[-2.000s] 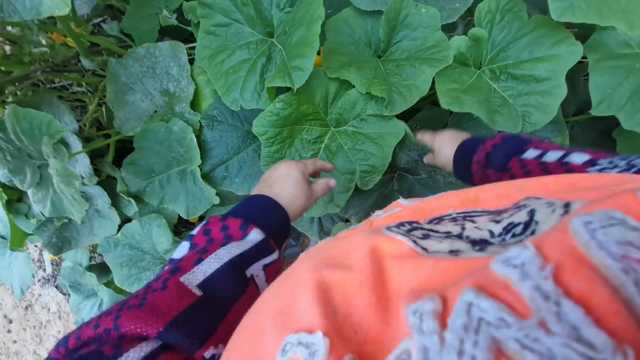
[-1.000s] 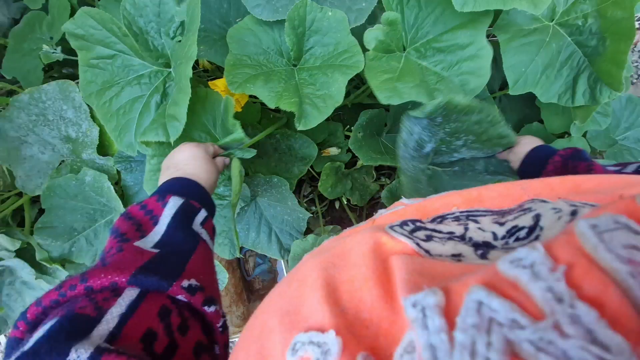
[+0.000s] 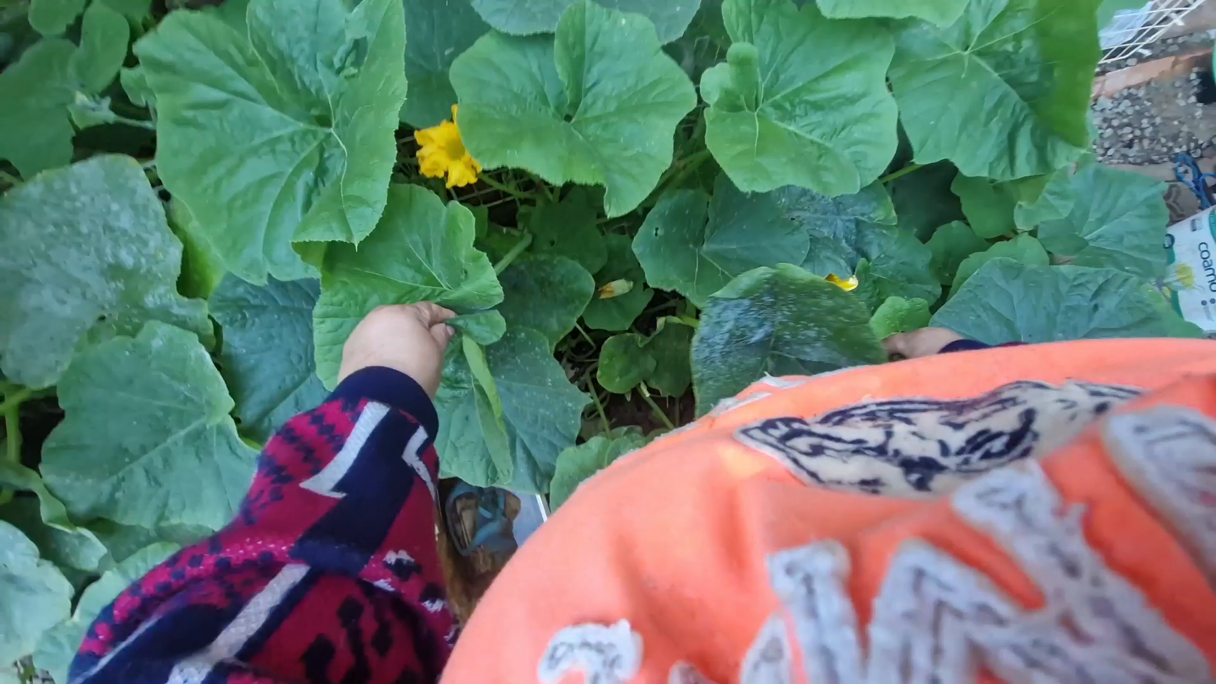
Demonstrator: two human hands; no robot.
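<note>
My left hand (image 3: 399,344), in a patterned knitted sleeve, pinches the edge of a broad green squash-type leaf (image 3: 394,261) left of centre. My right hand (image 3: 921,342) is mostly hidden behind the orange shirt; its visible part touches the edge of a darker leaf (image 3: 784,328), but its fingers do not show well enough to tell their grip. Between the hands, small leaves (image 3: 646,361), stems and dark ground show. A yellow blossom (image 3: 446,152) stands above my left hand, and a small closed flower (image 3: 615,288) sits near the middle.
Large leaves (image 3: 575,104) spread across the top and left. My orange shirt (image 3: 855,560) covers the lower right. A printed white package (image 3: 1192,271), gravel (image 3: 1140,119) and a white wire rack (image 3: 1145,28) are at the right edge. A sandal (image 3: 480,518) shows below my left hand.
My hands have moved apart from above the central leaf. My left hand has taken hold of a leaf edge. The darker leaf by my right hand, blurred a second ago, now sits lower. The view has shifted.
</note>
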